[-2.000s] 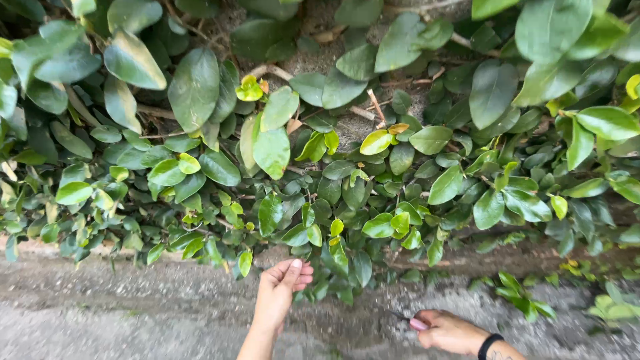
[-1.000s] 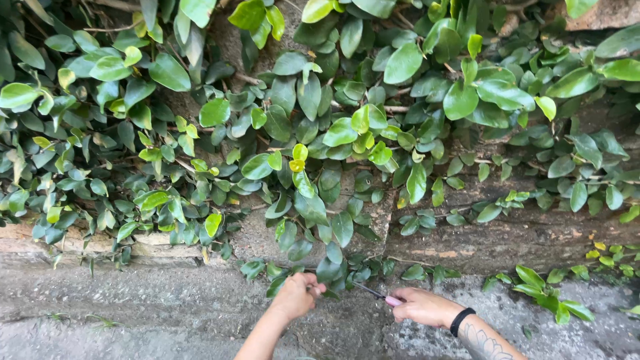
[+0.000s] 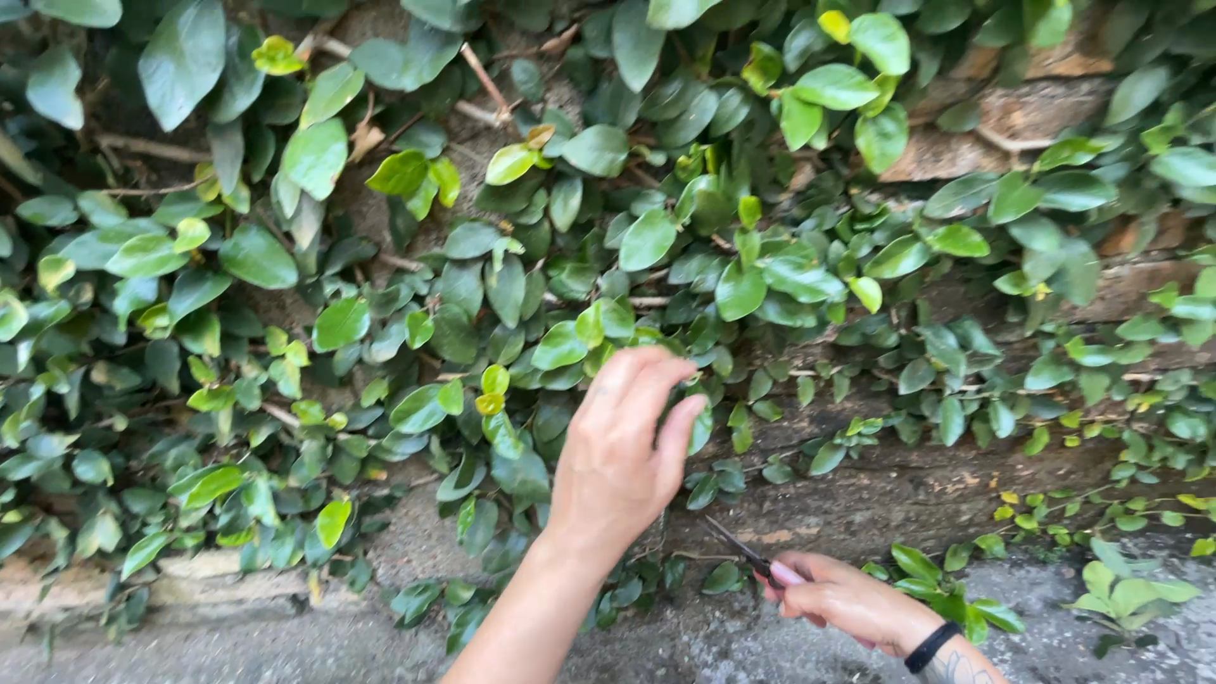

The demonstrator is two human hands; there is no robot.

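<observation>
My left hand [image 3: 622,456] is raised in front of the leafy creeper [image 3: 456,313] on the wall, its fingers curled and apart from the thumb. Leaves lie just behind its fingertips, and I see nothing held in it. Lower right, my right hand [image 3: 836,594] is closed on a pair of small dark scissors [image 3: 739,546]. Their thin blades point up and left, toward the creeper's lower stems. The handles are partly hidden by the fingers. A black band [image 3: 933,648] circles my right wrist.
Rough stone courses [image 3: 1007,123] show through the foliage at the right. Below the creeper runs a stone ledge [image 3: 855,484], above grey concrete [image 3: 703,636]. Small leafy shoots [image 3: 1121,594] stand at the lower right, and bare woody stems [image 3: 152,147] cross the upper left.
My left hand has risen from the creeper's lower edge to the leaves higher up, and its fingers have parted. My right hand still has the scissors low on the right.
</observation>
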